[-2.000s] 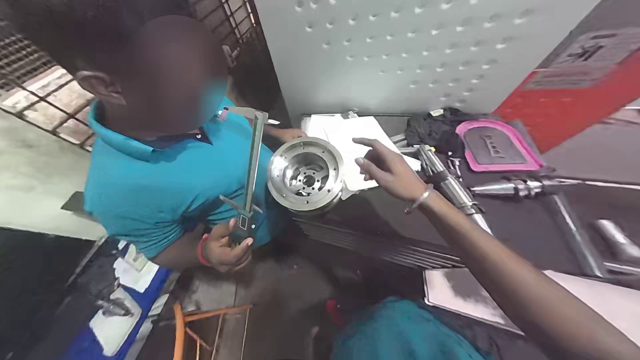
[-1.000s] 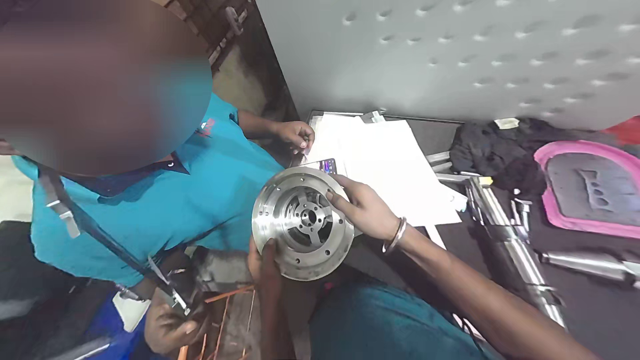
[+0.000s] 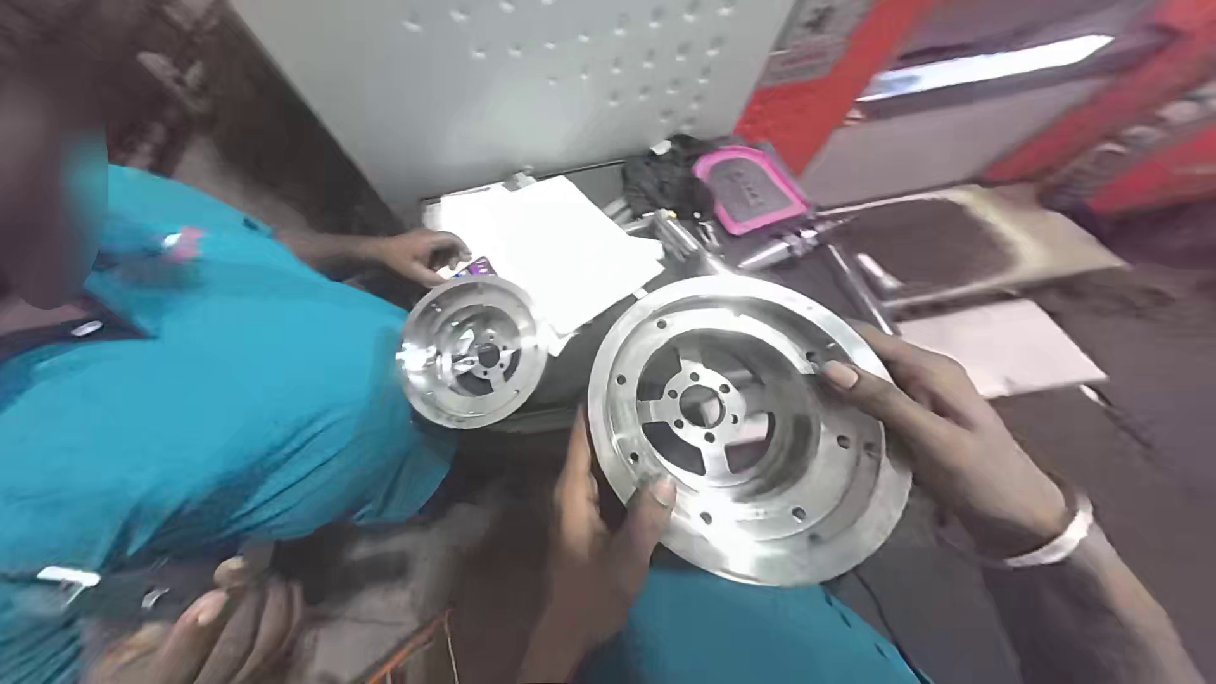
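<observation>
Both of my hands hold a large round flanged metal part (image 3: 841,484) with a spoked hub and bolt holes, its open face turned up toward me. My left hand (image 3: 608,532) grips the lower left rim, thumb on the flange. At the right rim is my right hand (image 3: 950,437), a metal bangle on the wrist and the thumb over the flange. A second, similar round metal part (image 3: 473,404) rests at the bench edge, left of the held one, beside white paper sheets (image 3: 560,237).
A co-worker in a teal shirt (image 3: 237,380) stands close on the left, one hand (image 3: 418,255) by the papers. Beyond my part lie a pink-rimmed tray (image 3: 708,171), black cloth (image 3: 660,180), metal tool holders (image 3: 779,249) and a white board (image 3: 1002,347). A grey panel (image 3: 532,85) rises behind.
A round metal part is now between my two hands, nearer me, while another stands by the papers. Two seconds ago my right hand was reaching over the bench, empty. The view has shifted.
</observation>
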